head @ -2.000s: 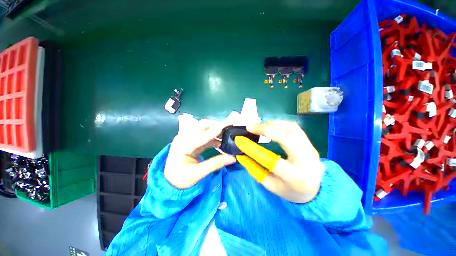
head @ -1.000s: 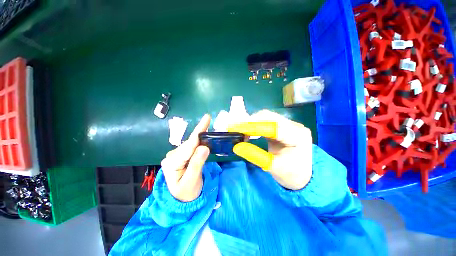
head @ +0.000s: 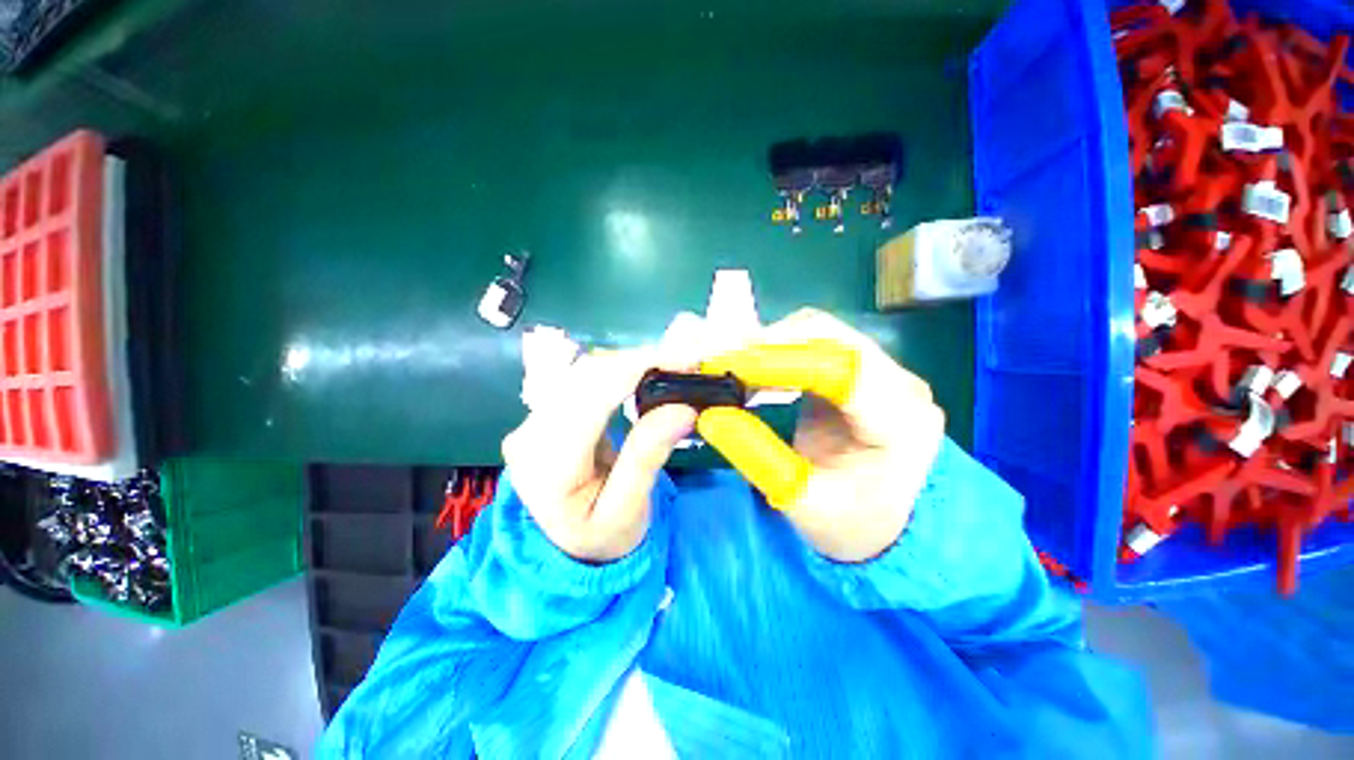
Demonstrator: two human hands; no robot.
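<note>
A small black module [head: 689, 391] is held edge-on between both hands in front of the blue sleeves. My left hand [head: 582, 453] pinches its left end between thumb and fingers. My right hand [head: 854, 431], with yellow finger cots [head: 784, 371] on two fingers, grips its right end from above and below. The fingers hide parts of the module. White paper pieces [head: 732, 302] lie on the green bench behind the hands. A small black part with a white label [head: 502, 300] lies to their left.
A black holder with small gold parts [head: 835, 164] and a cream-yellow box [head: 943, 261] are on the bench. A blue bin [head: 1047, 297] of red branched parts [head: 1240, 327] stands right. At left are a red-orange tray [head: 57, 305], green bin [head: 230, 527] and black compartment tray [head: 357, 527].
The module was tilted, with its face mostly covered by fingers, then turned edge-on. It now shows a narrower side, and both hands have closed in slightly around it. The view has shifted a little.
</note>
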